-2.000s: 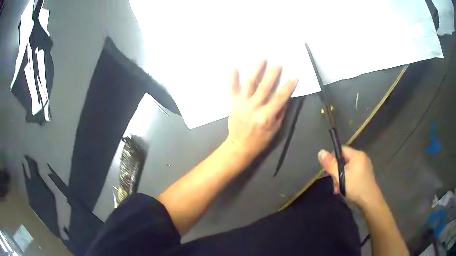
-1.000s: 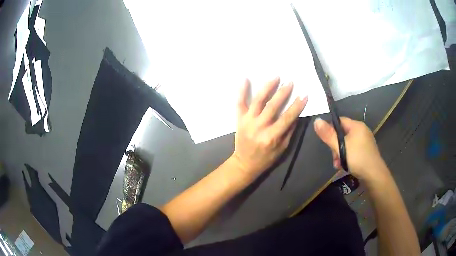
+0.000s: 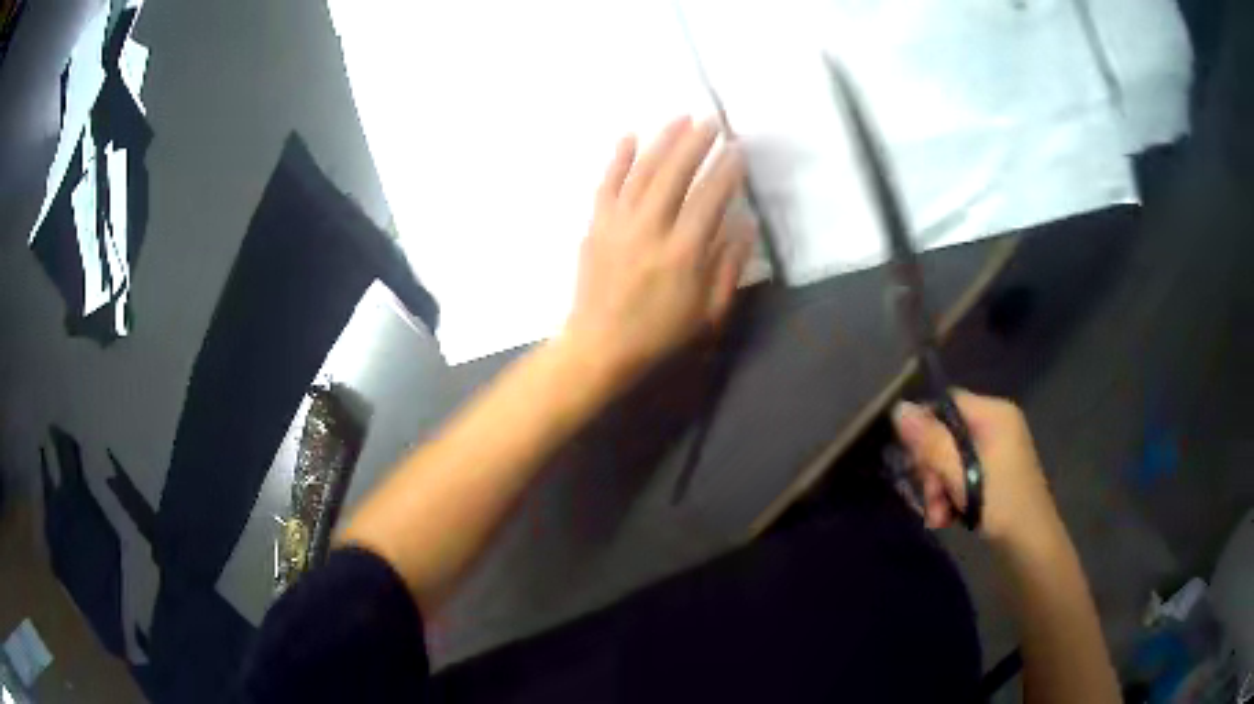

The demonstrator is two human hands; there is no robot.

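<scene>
A large bright white paper sheet (image 3: pixel 481 151) lies on the dark grey table. A dark slit runs down through it to its near edge, just right of my left hand. My left hand (image 3: pixel 663 241) lies on the sheet with fingers spread, partly blurred, holding nothing visible. My right hand (image 3: pixel 970 461) holds long dark shears (image 3: pixel 891 234) by the handles. The blades look closed and lie over the right part of the paper, right of the slit. The shears are blurred.
Black fabric (image 3: pixel 261 330) lies left of the sheet. A mottled bundle (image 3: pixel 319 475) lies near my left sleeve. White and black strips (image 3: pixel 94 206) lie at the far left, with black cut pieces (image 3: pixel 85 530) nearer. The yellowish table edge (image 3: pixel 880 399) curves by my right hand.
The shears have come out of the paper and moved down, and my right hand moved nearer to me. The slit now shows open. My left hand shifted left and slightly away from me.
</scene>
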